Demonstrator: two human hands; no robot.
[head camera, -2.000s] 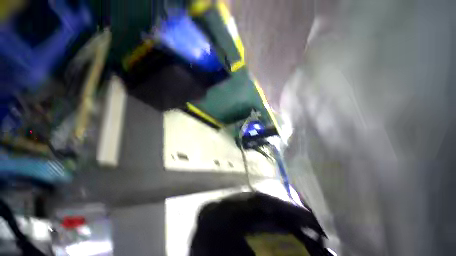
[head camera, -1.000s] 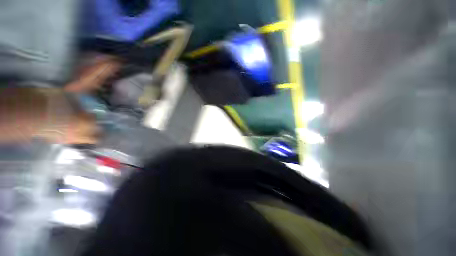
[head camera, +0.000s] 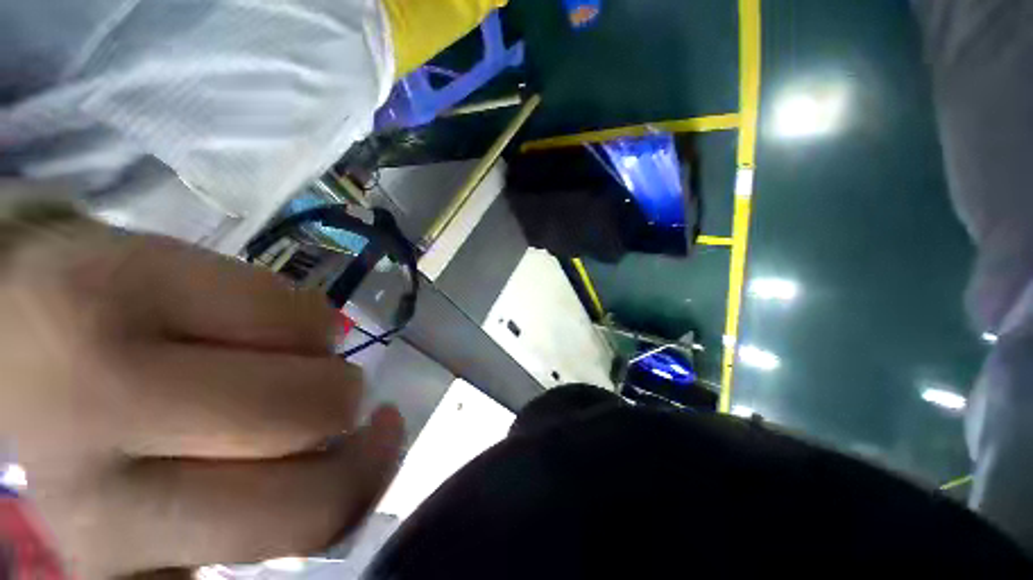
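Note:
A bare hand, which looks like my left hand (head camera: 227, 397), fills the lower left of the tilted head view, very close and slightly blurred. Its fingers are bent and point right. Whether it holds anything is hidden. My right hand is not in view. Beyond the fingers is a cream-white and grey machine (head camera: 547, 312) with small dark slots in its cover. A black looped cable or strap (head camera: 399, 255) lies just above the fingertips, with a small red part (head camera: 346, 325) beside it.
A large black shape (head camera: 680, 499) covers the bottom. A pale smock (head camera: 238, 102) fills the upper left. A black box with a blue top (head camera: 651, 176) stands on the dark green floor (head camera: 838, 204) with yellow lines. Grey cloth or a surface edges the right side.
The view has shifted and become sharper. The hand, seen blurred at the left a second ago, is now much larger and lower. The pale smock now covers the upper left, and more floor shows.

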